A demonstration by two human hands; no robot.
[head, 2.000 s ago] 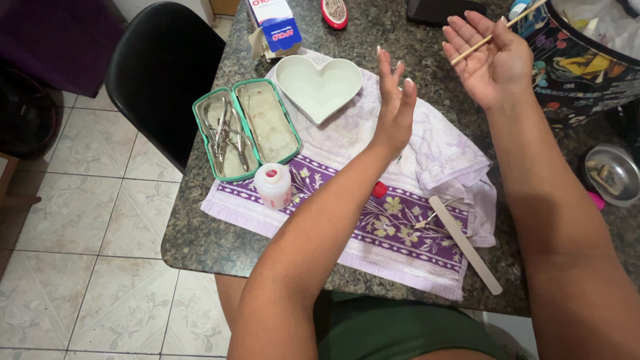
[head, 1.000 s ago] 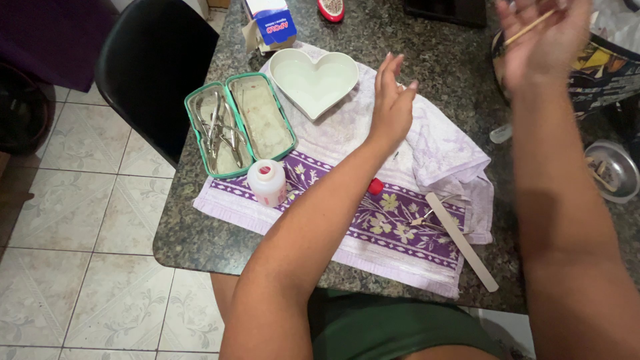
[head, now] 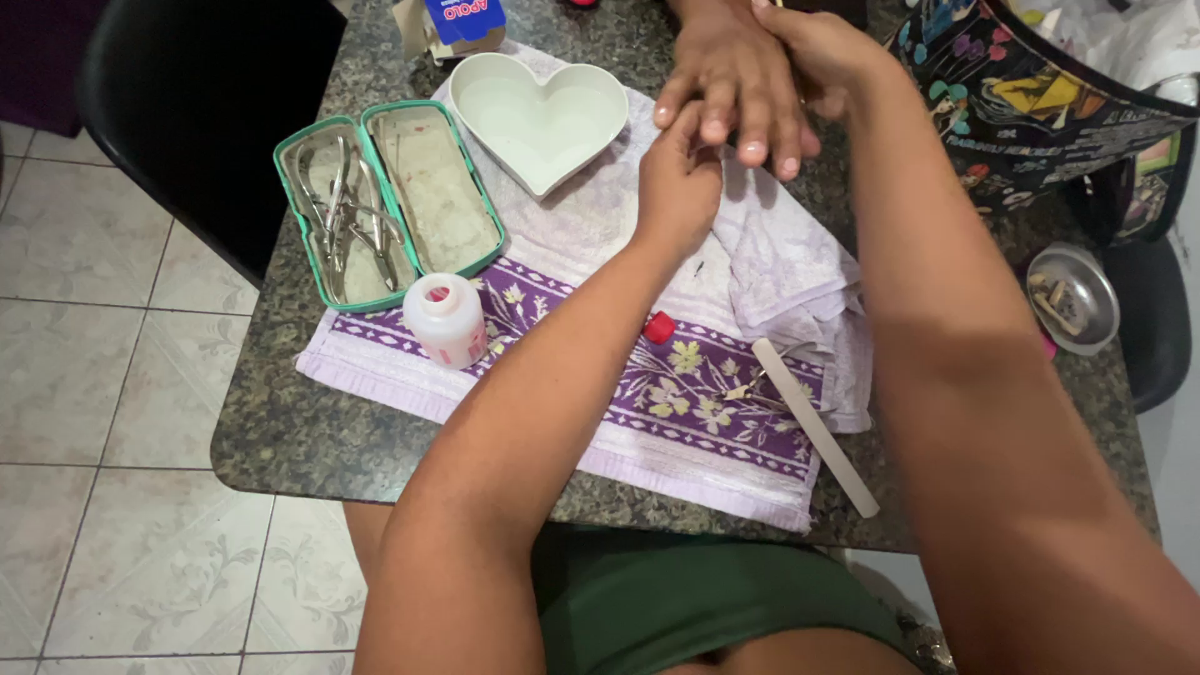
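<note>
Another person's hand [head: 745, 80] reaches palm down over the towel from the top. My left hand [head: 680, 183] pinches one of its fingertips. At its other side, my right hand [head: 839, 61] grips its edge, the thumb near the back of that hand; a thin wooden stick is mostly hidden there. Close to my left hand stands a white heart-shaped bowl [head: 539, 122]. On the purple and white towel [head: 581, 234] are a red cap [head: 659, 327], a translucent bottle without a cap [head: 446, 323] and a pale nail file [head: 816, 428]. An open green-rimmed case [head: 436, 187] holds metal cuticle nippers [head: 342, 220].
A blue and white box [head: 466, 21] lies at the back edge. On the right are a patterned black bag [head: 1012, 103] and a small metal bowl [head: 1073, 300] with small pieces inside. A black chair [head: 206, 103] stands left of the granite table [head: 281, 422].
The other person's hand has come into view over the towel. Both my hands, apart from each other before, are now on it. The stick, plain in my right hand earlier, is mostly hidden.
</note>
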